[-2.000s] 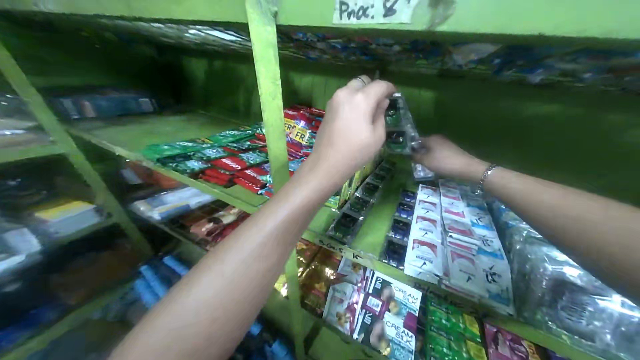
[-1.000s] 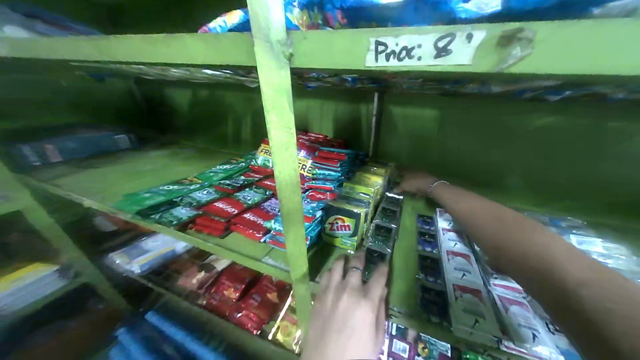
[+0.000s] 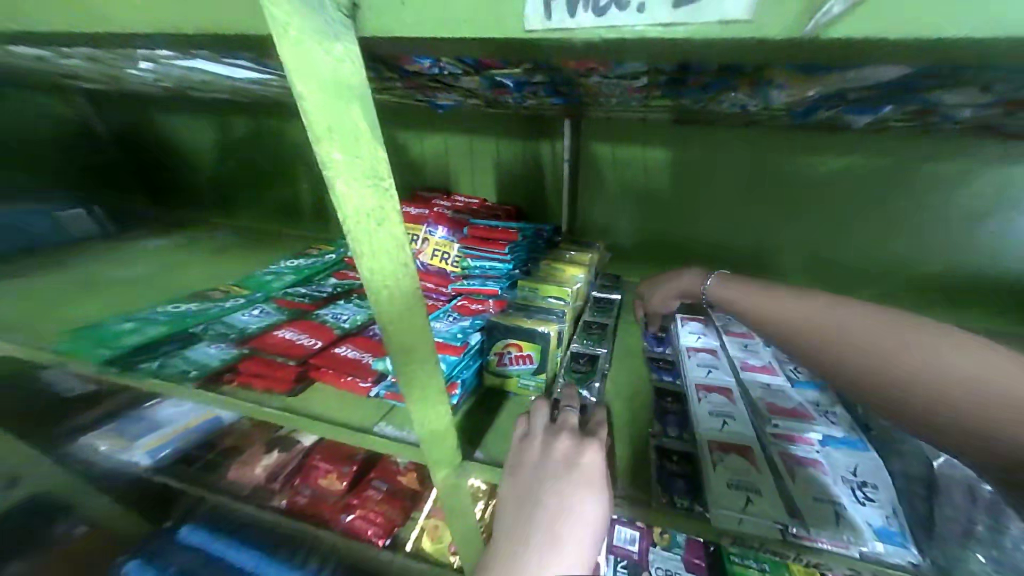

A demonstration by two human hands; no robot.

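Note:
My left hand [image 3: 564, 464] lies with its fingertips on the front end of a strip of dark green sachets [image 3: 594, 336]; a ring shows on one finger. Further back and to the right, my right hand [image 3: 670, 294], with a bracelet at the wrist, touches the back end of a strip of dark blue sachets [image 3: 670, 416]. Zim scouring pads in packs [image 3: 516, 356] stand in a row just left of the green strip. Strips of white and pink sachets [image 3: 720, 424] lie right of the blue ones.
A green upright post [image 3: 376, 240] crosses in front of stacked Colgate packs [image 3: 300, 340]. An upper shelf [image 3: 448, 20] bears a handwritten price label. Red packets [image 3: 360, 496] fill the shelf below, and clear plastic packs [image 3: 960, 504] lie far right.
Two seconds ago both hands held a strip of sachets raised above the shelf; now the dark green strip lies beside the Zim packs. My right hand has since moved to the blue strip's back end.

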